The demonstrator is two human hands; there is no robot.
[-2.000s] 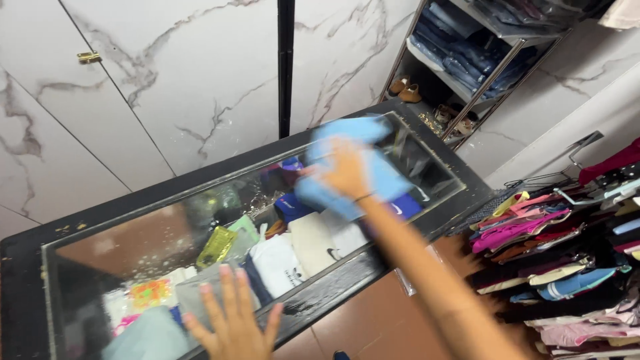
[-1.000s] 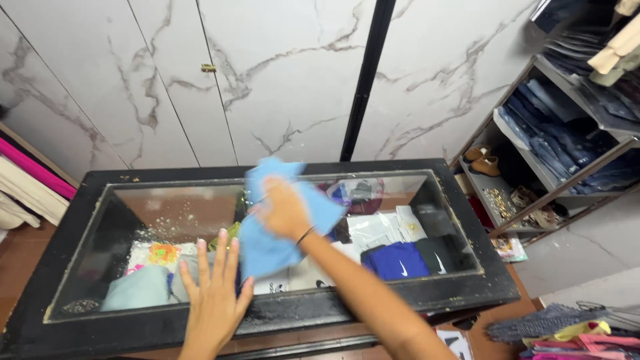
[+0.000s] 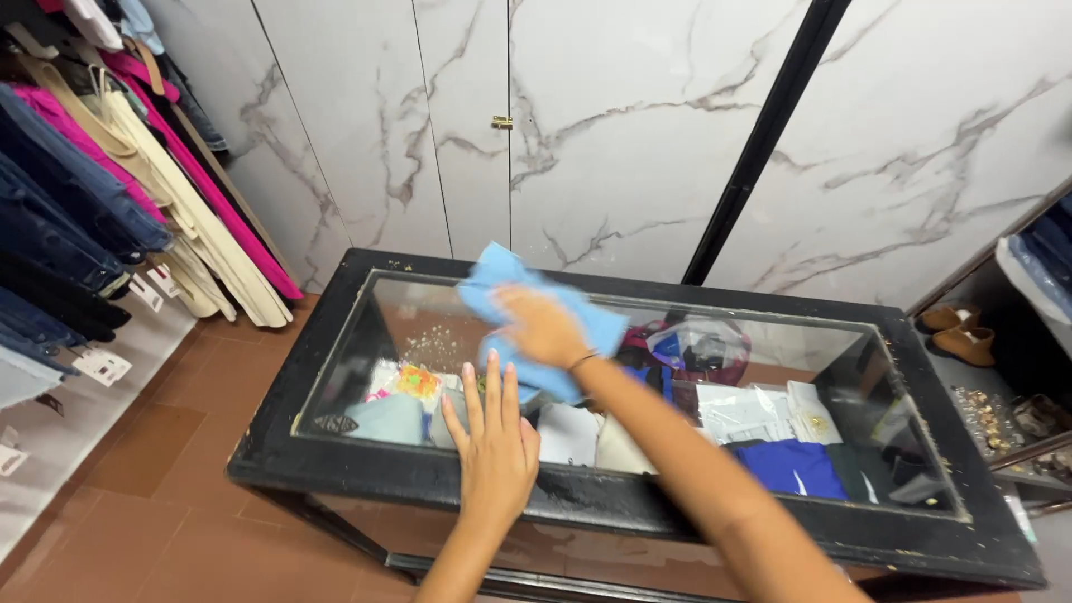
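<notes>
My right hand [image 3: 540, 327], blurred, presses a light blue cloth [image 3: 599, 327] on the glass top of a black-framed display case [image 3: 620, 523]. The cloth spreads out around the hand and reaches the rear frame. My left hand [image 3: 494, 448] lies with fingers spread over the front frame and the glass edge, left of the cloth's near part, and holds nothing. Small pale spots show on the glass left of the cloth. Under the glass are folded clothes, among them a blue garment [image 3: 791, 467], a white packet [image 3: 744, 412] and a pale blue-green cloth [image 3: 387, 419].
Marble-patterned panels [image 3: 620, 142] with a small brass latch [image 3: 502, 123] stand behind the case. Hanging clothes [image 3: 180, 184] with tags are at the left above a brown tiled floor [image 3: 159, 502]. At the right, a shelf holds brown shoes [image 3: 963, 343] and jewellery [image 3: 981, 414].
The cloth under my right hand has moved from the right part of the glass to the left part. My left hand stays near the front edge. The view has swung left, showing the hanging clothes.
</notes>
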